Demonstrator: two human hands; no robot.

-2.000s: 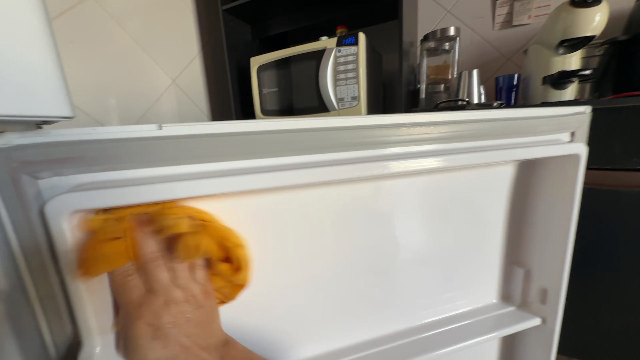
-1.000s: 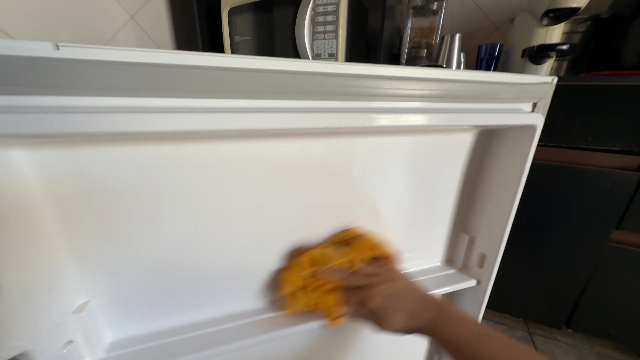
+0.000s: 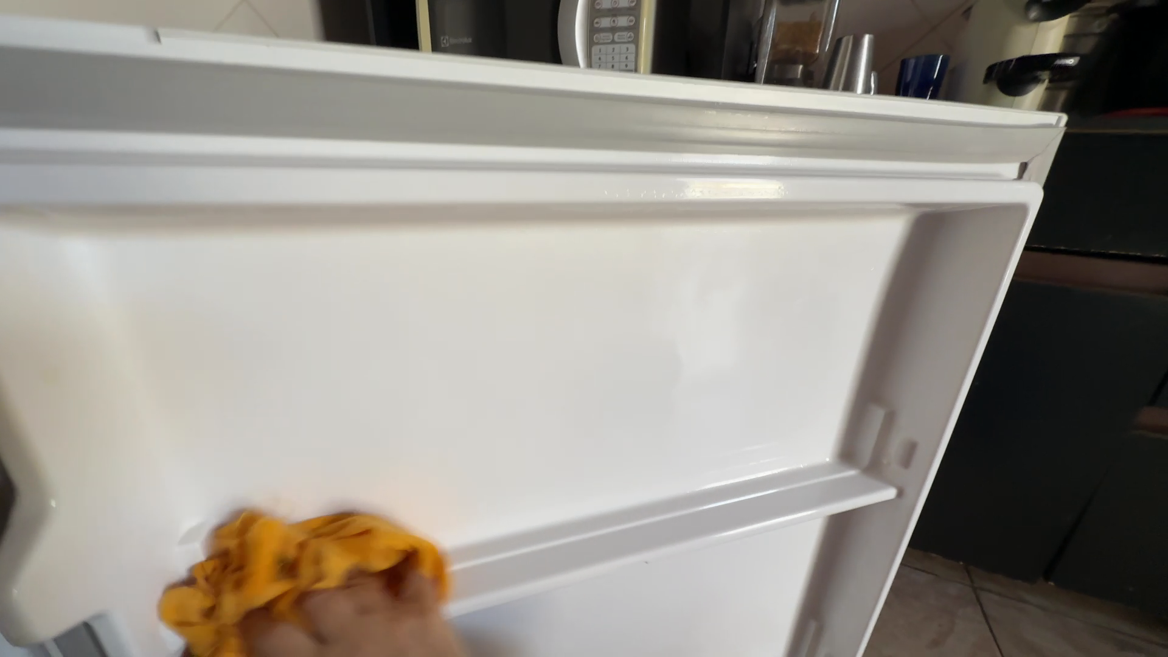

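My right hand point(image 3: 365, 620), cut off by the bottom edge of the head view, grips a crumpled orange-yellow cloth point(image 3: 274, 570). The cloth lies against the inner liner of a white refrigerator door point(image 3: 511, 338), at the left end of the moulded ledge point(image 3: 675, 529) that crosses it. Slight blur softens the fingers and cloth. My left hand is out of view.
Beyond the door's top edge stand a microwave point(image 3: 511, 32), a clear container point(image 3: 796, 41), a metal cup point(image 3: 850, 64), a blue cup point(image 3: 922, 75) and a cream coffee machine point(image 3: 995, 55). Dark cabinets point(image 3: 1031, 411) and floor tiles point(image 3: 949, 611) are at right.
My right hand, holding the cloth, has moved from the door's upper left to the ledge's right part, then left along it to its left end. The view has shifted closer to the door.
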